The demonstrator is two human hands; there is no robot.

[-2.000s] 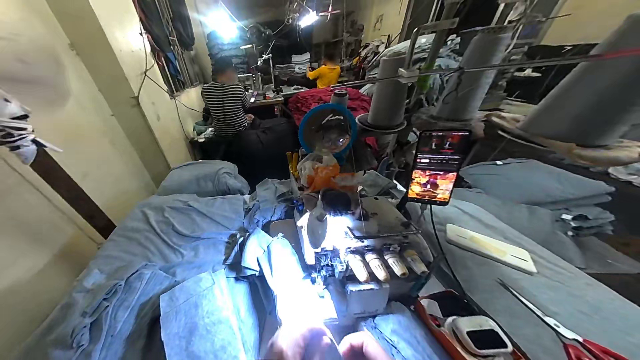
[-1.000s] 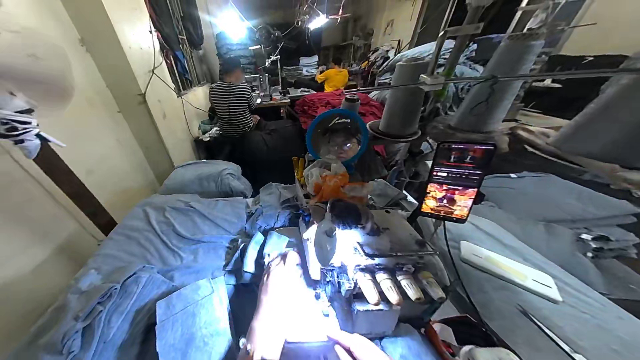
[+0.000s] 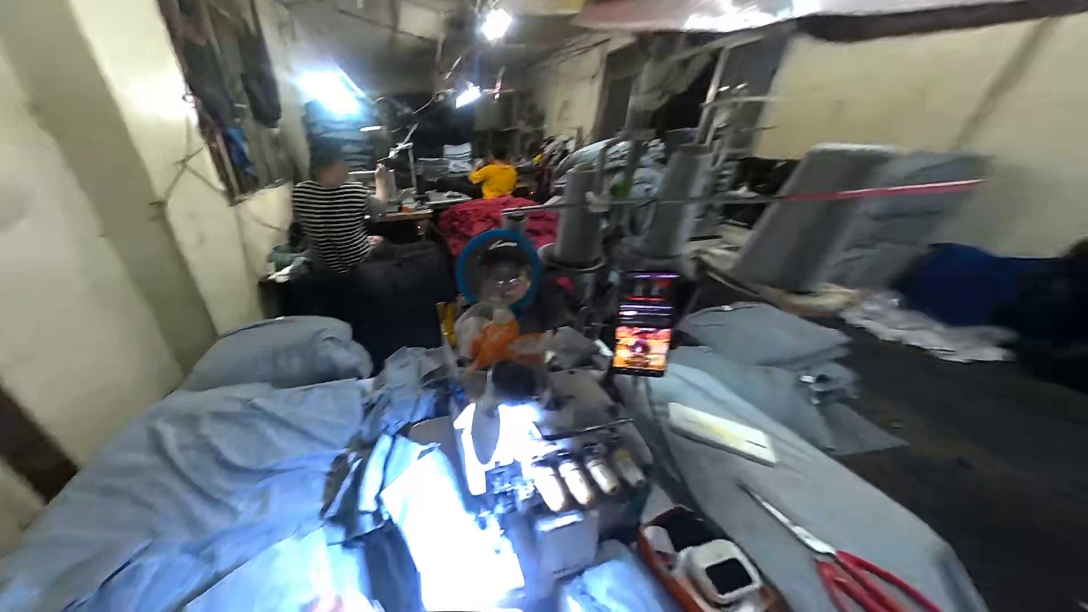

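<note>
At the bottom edge a small, overexposed pinkish patch looks like the fingertips of my left hand (image 3: 330, 603), over light-blue denim pieces (image 3: 272, 574); what it holds cannot be told. My right hand is out of view. To the right of the patch, a glaring white-lit denim piece (image 3: 442, 527) lies at an industrial sewing machine (image 3: 510, 472), probably an overlock, with several pale thread tensioners (image 3: 586, 480) on its front. Scissors with red handles (image 3: 837, 557) rest on the grey-blue cloth at the right, below a pale flat case (image 3: 722, 432).
Denim heaps (image 3: 229, 459) cover the left side. A lit phone (image 3: 644, 323) stands behind the machine, near a blue round fan (image 3: 499, 272) and grey thread cones (image 3: 580, 217). A red tray (image 3: 659, 557) holds small items. Two people, one in stripes (image 3: 331, 212), one in yellow (image 3: 495, 178), sit farther back.
The hands near the machine at the bottom centre have left that spot; only a pinkish patch shows farther left. The view has swung right and up.
</note>
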